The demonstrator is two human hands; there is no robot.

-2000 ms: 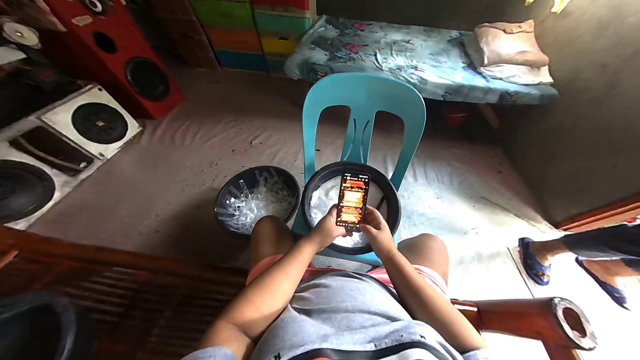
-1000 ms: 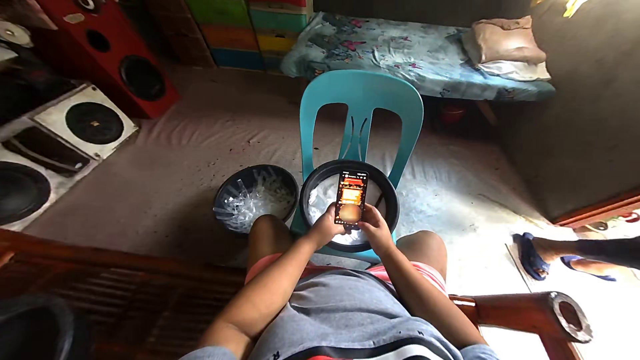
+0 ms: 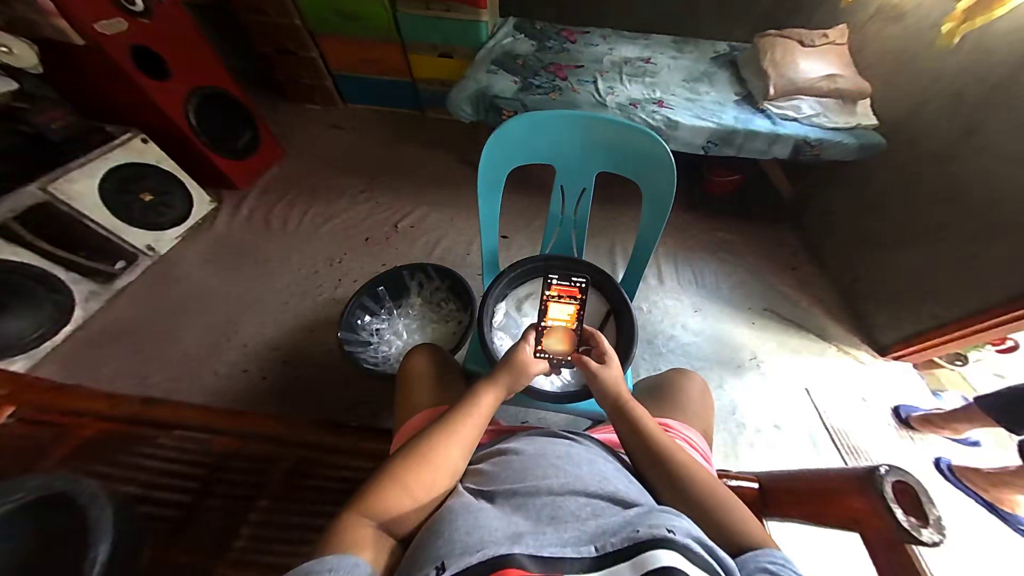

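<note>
A smartphone (image 3: 562,318) with a lit screen is held upright between both my hands, over a round black basin (image 3: 628,336) with white material in it. My left hand (image 3: 522,358) grips the phone's lower left side, and my right hand (image 3: 600,360) holds its lower right side with the thumb near the screen's bottom edge. The basin rests on the seat of a teal plastic chair (image 3: 578,132). To the left of it, a second black basin (image 3: 346,336) holds clear plastic strips.
Speakers (image 3: 146,196) line the left side. Behind the chair stands a low bed (image 3: 608,80) with a floral sheet and a pillow (image 3: 812,68). A wooden armrest (image 3: 832,496) lies at the lower right, near another person's feet (image 3: 952,420) in blue slippers.
Both hands keep hold of the phone over the basin. The picture on its screen has changed since the earliest frame. At the right, the other person's feet have shifted slightly.
</note>
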